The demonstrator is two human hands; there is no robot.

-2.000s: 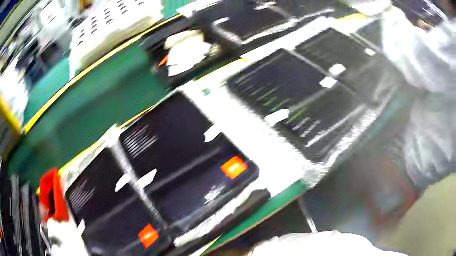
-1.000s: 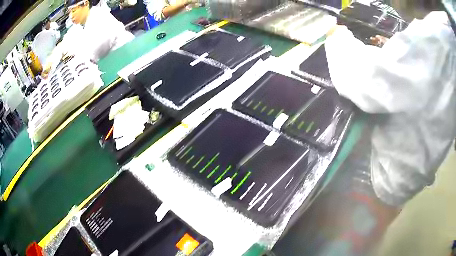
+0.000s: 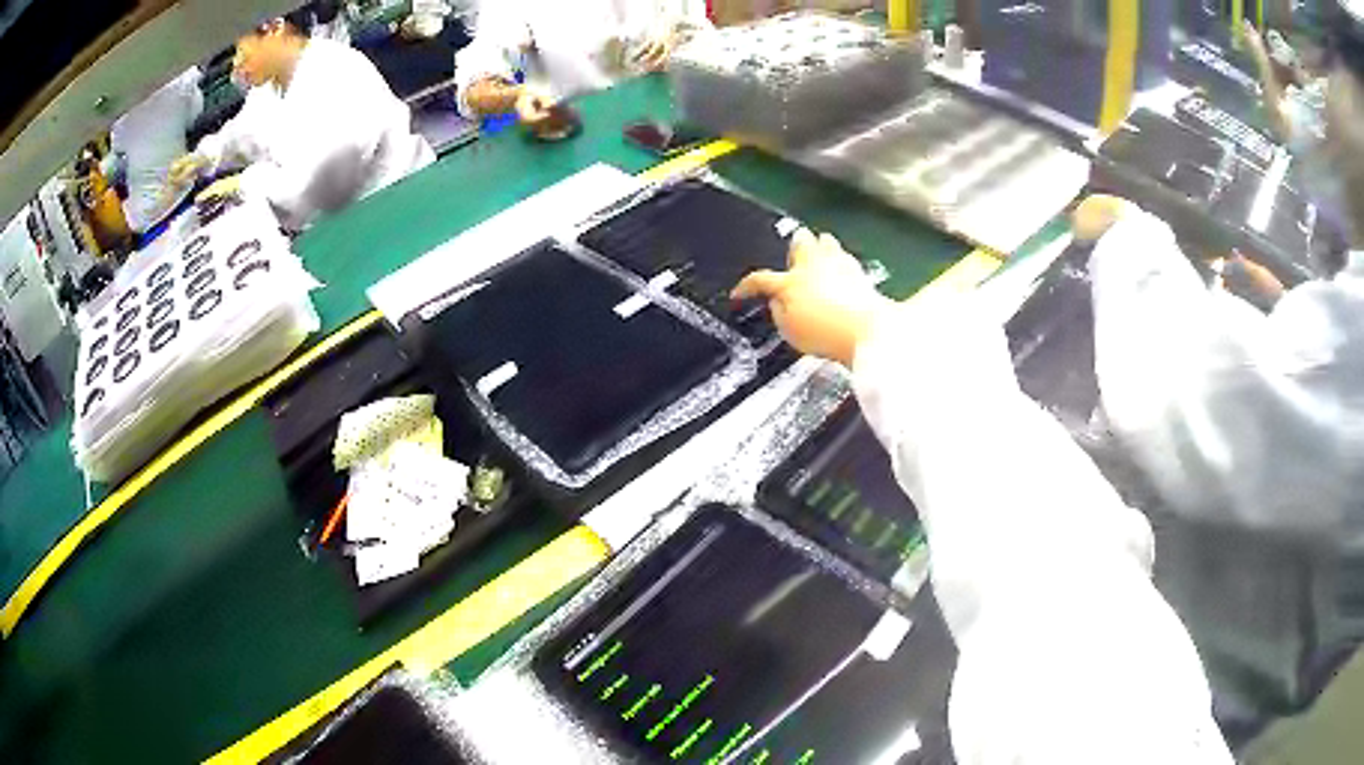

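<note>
My right hand (image 3: 808, 299) is bare and reaches in from the lower right in a white sleeve. Its thumb and fingers are apart over the right part of a dark tablet (image 3: 673, 232); contact is unclear. Another dark tablet (image 3: 591, 359) lies beside it, with white tape tabs at its edges. Bubble wrap (image 3: 546, 463) shows around them. Nearer me, a tablet (image 3: 673, 643) shows green text lines, and another (image 3: 838, 486) is partly hidden by my sleeve. My left hand is not in view.
Crumpled white and yellowish papers (image 3: 397, 501) lie on a black mat (image 3: 322, 404). White moulded trays (image 3: 180, 321) are stacked left; more trays (image 3: 793, 67) stand behind. A white sheet (image 3: 494, 247) lies behind the tablets. A person's sleeve (image 3: 1212, 389) is close on the right; others work at the back.
My right hand and sleeve have come into view over the far tablets. The view has shifted, bringing those tablets closer to the middle, and the orange-marked tablet has left the picture.
</note>
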